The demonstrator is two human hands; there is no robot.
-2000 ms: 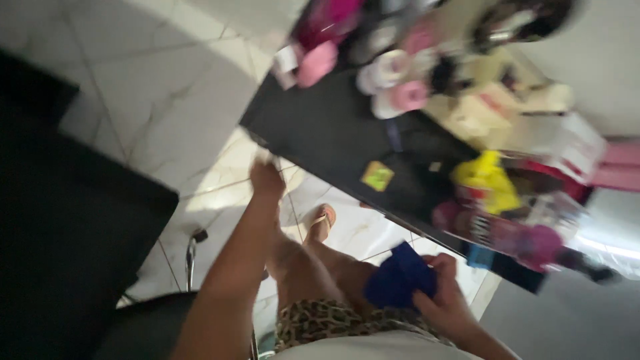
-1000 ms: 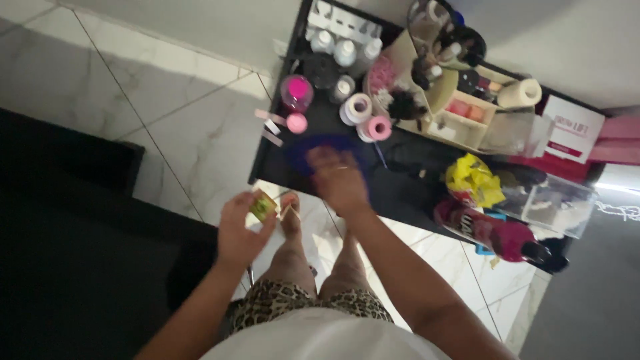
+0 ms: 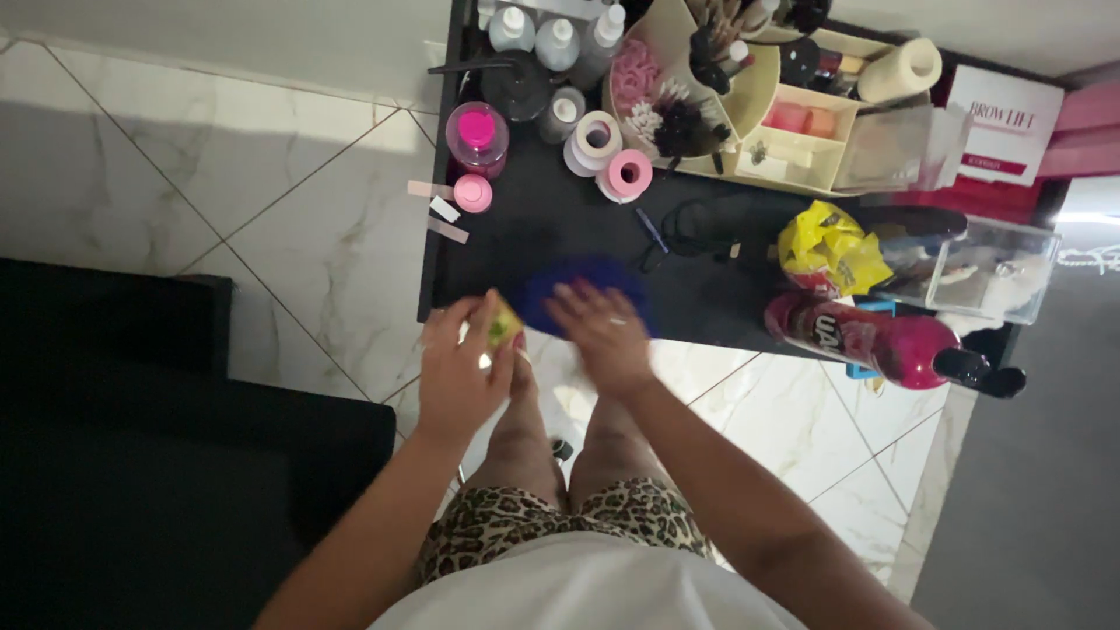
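My right hand (image 3: 604, 337) lies flat, fingers spread, on a blue cloth (image 3: 547, 302) at the front edge of the black table (image 3: 542, 227). To its left, my left hand (image 3: 464, 363) grips a small yellow-green item (image 3: 505, 325) between thumb and fingers; blur hides what it is. Behind the cloth stand two tape rolls, one white (image 3: 595, 143) and one pink (image 3: 627, 175). A blue tweezer-like tool (image 3: 652, 230) and a dark cable (image 3: 700, 245) lie right of them. A pink round container (image 3: 472, 193) stands near the left edge beside several small strips (image 3: 448, 229).
Behind are bottles (image 3: 557, 44), a pink-capped bottle (image 3: 478, 138) and a cream organizer (image 3: 822, 175) with brushes. To the right are yellow crumpled packaging (image 3: 831, 249), a magenta bottle (image 3: 910, 350) and a clear box (image 3: 997, 267). Black furniture (image 3: 175, 490) stands at left.
Two seconds ago my right hand held the blue cloth off the table and the yellow-green item lay on the tabletop. Now the cloth is on the table and the item is in my left hand.
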